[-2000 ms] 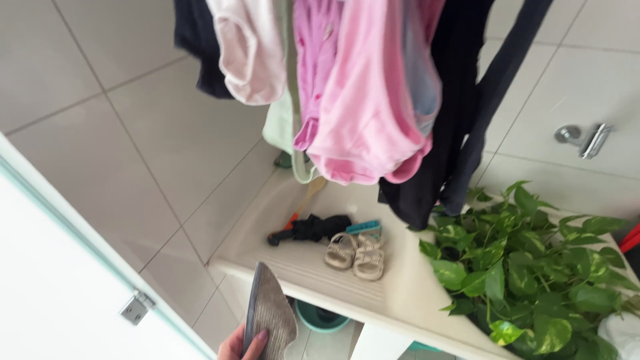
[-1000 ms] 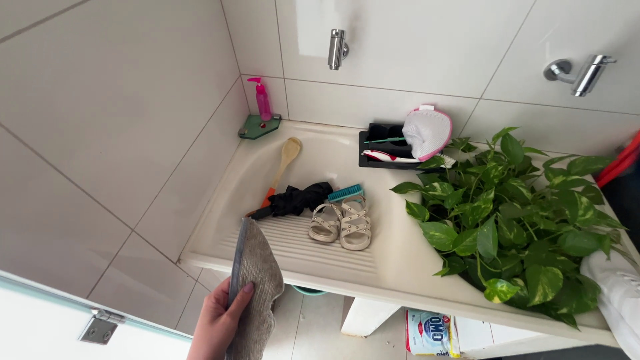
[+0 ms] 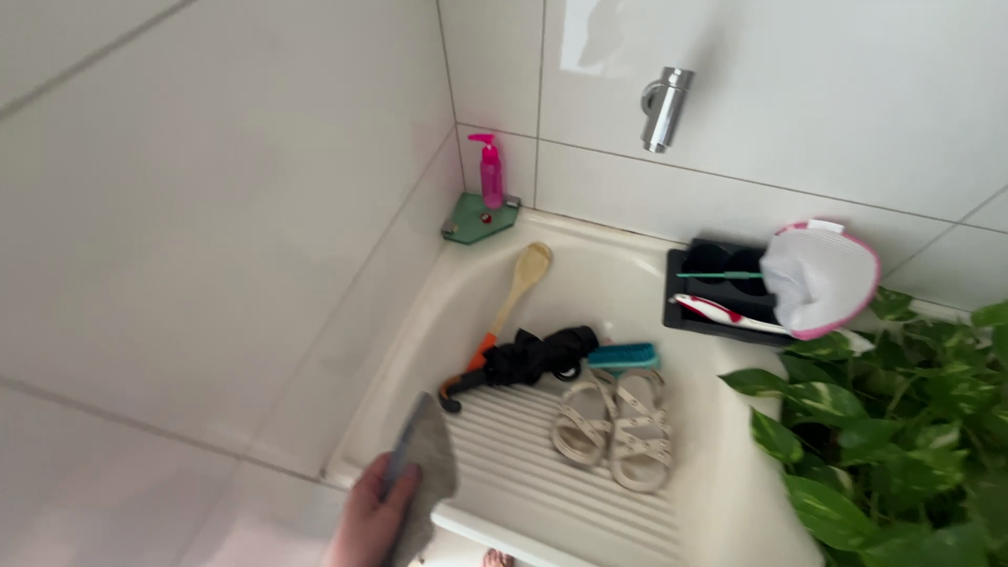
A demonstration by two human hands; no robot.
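Note:
My left hand (image 3: pixel 374 504) grips a grey, flat, curved piece (image 3: pixel 429 465), perhaps a shoe insole, at the front left edge of a white laundry sink (image 3: pixel 504 504). My right hand is out of view. On the sink's ribbed slope lie a pair of beige strappy sandals (image 3: pixel 614 433), side by side. Just behind them is a teal scrubbing brush (image 3: pixel 624 356). A folded black umbrella (image 3: pixel 539 356) lies to the left of the brush, across the orange handle of a wooden spoon (image 3: pixel 521 283).
A green corner shelf (image 3: pixel 476 224) holds a pink pump bottle (image 3: pixel 491 175). Above the sink is a chrome tap (image 3: pixel 668 109). A black tray (image 3: pixel 685 311) with a toothbrush (image 3: pixel 728 315) and a pink-rimmed mesh item (image 3: pixel 823 276) stands on the back rim. A leafy potted plant (image 3: pixel 882 449) fills the right side.
The view has moved down and closer to the sink; the hanging clothes seen two seconds ago are out of view. My left hand still holds the grey piece.

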